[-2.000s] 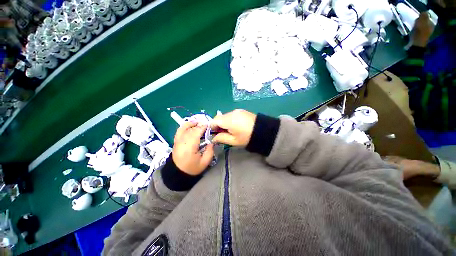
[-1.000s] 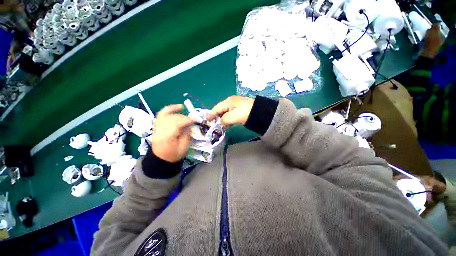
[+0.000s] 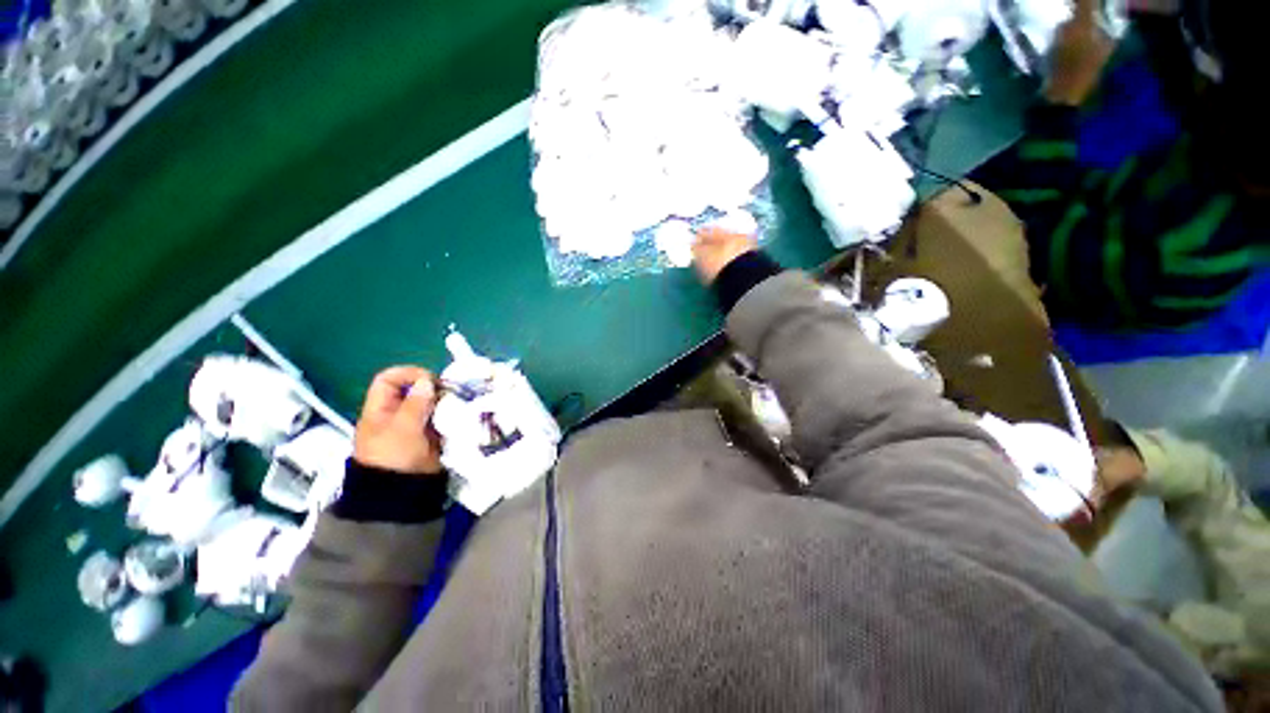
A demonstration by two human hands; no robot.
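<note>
A white camera housing (image 3: 495, 435) lies near my chest at the bench edge, its open side up with a dark part inside. My left hand (image 3: 401, 421) holds its left side, fingers by a thin dark wire. My right hand (image 3: 722, 254) is stretched out to the small white covers (image 3: 677, 243) at the near edge of the clear plastic bag (image 3: 592, 265). Its fingertips are at one cover; whether they grip it is too blurred to tell.
White units (image 3: 248, 401) and round shells (image 3: 137, 620) lie at left. More housings (image 3: 857, 184) with black cords are at upper right. A cardboard box (image 3: 975, 265) holds units at right. Another person's hand (image 3: 1081, 56) is at top right, and an arm (image 3: 1184, 481) at lower right.
My right hand has left the housing and moved right to the heap of covers. My left hand still holds the housing, now with its opening showing. The view has shifted.
</note>
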